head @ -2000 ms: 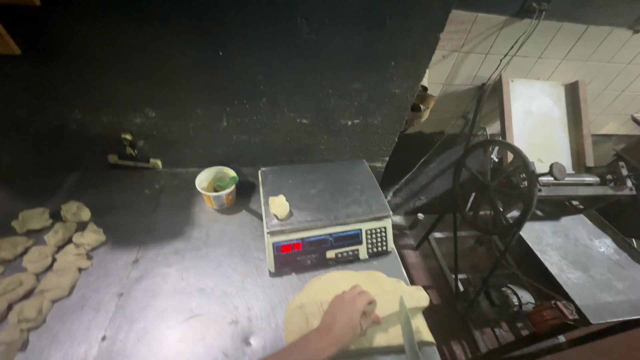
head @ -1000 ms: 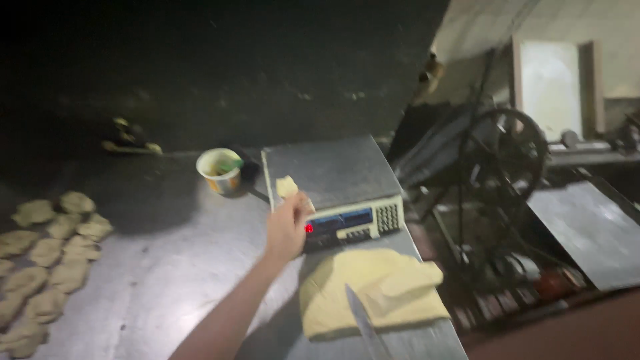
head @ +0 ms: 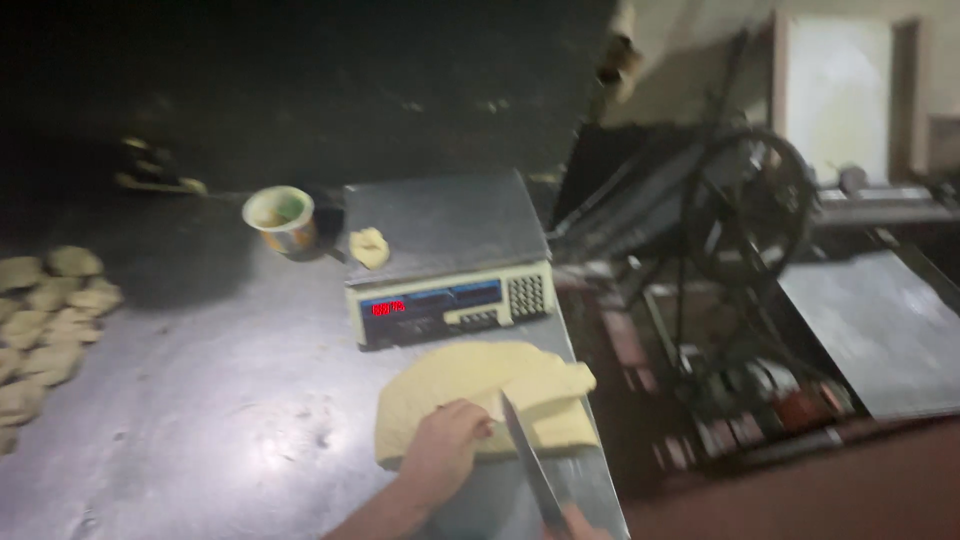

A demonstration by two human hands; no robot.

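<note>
A large slab of pale dough (head: 457, 375) lies on the metal table in front of a digital scale (head: 450, 225). My left hand (head: 450, 442) rests on the slab's near part, fingers curled; whether it pinches any dough is unclear. At the bottom edge my right hand (head: 576, 525), mostly out of frame, grips a knife (head: 531, 465) whose blade lies over the slab, tip pointing away from me. One small piece of dough (head: 370, 248) sits on the left front of the scale's plate, and the red display is lit.
Several dough pieces (head: 49, 322) are grouped at the table's left (head: 202, 390). A plastic tub (head: 279, 219) with something green inside stands left of the scale. Beyond the table's right edge are a machine with a large spoked wheel (head: 750, 206) and a metal sheet (head: 877, 330).
My left hand has come back from the scale plate to the slab, and a dough piece now lies on the plate. The knife, lying on the slab a second ago, is in my right hand.
</note>
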